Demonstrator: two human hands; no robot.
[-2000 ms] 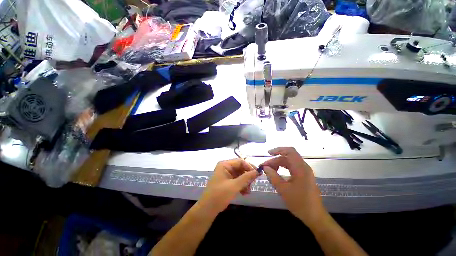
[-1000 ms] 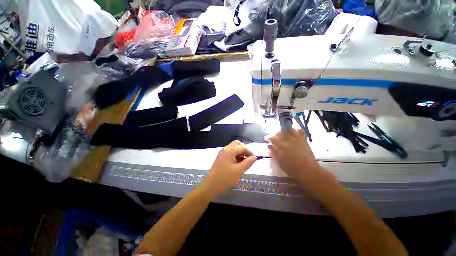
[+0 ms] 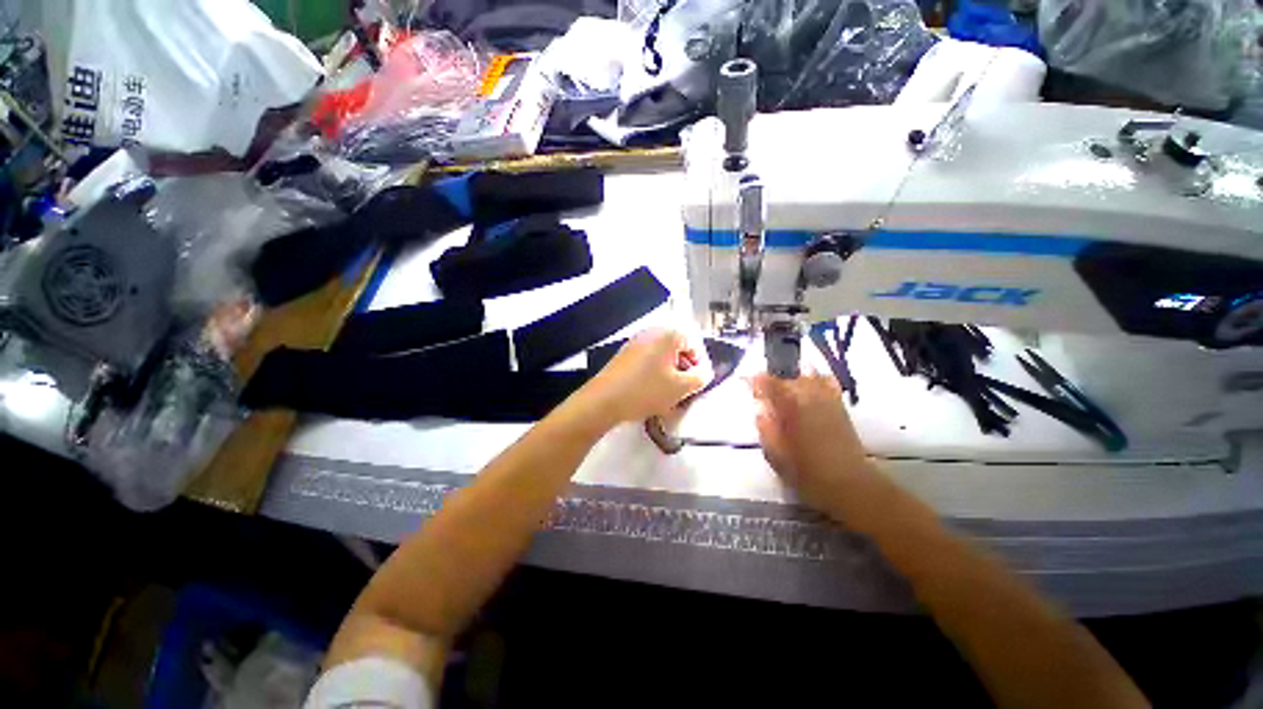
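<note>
The white sewing machine point(image 3: 942, 249) with a blue stripe stands at the right, its lit needle area point(image 3: 741, 326) above the white table. My left hand point(image 3: 662, 377) is just left of the needle, fingers closed at a small dark cloth piece point(image 3: 723, 363) that reaches toward the foot. My right hand point(image 3: 806, 423) is right of the needle, below a metal part; its fingertips are partly hidden, and whether it holds anything cannot be told. Flat black fabric strips point(image 3: 402, 385) lie left of my left hand, one set at an angle point(image 3: 589, 319).
Rolled dark bundles point(image 3: 513, 256) lie at the back left. A tangle of narrow dark pieces point(image 3: 949, 363) and dark greenish snips point(image 3: 1073, 395) lie under the machine arm. A grey vented unit point(image 3: 90, 284) stands left, a blue basket point(image 3: 187, 644) below, plastic bags behind.
Both hands were together at the table's front edge with a small dark piece. My right hand moved to the machine first; my left hand has since moved up and forward beside the needle.
</note>
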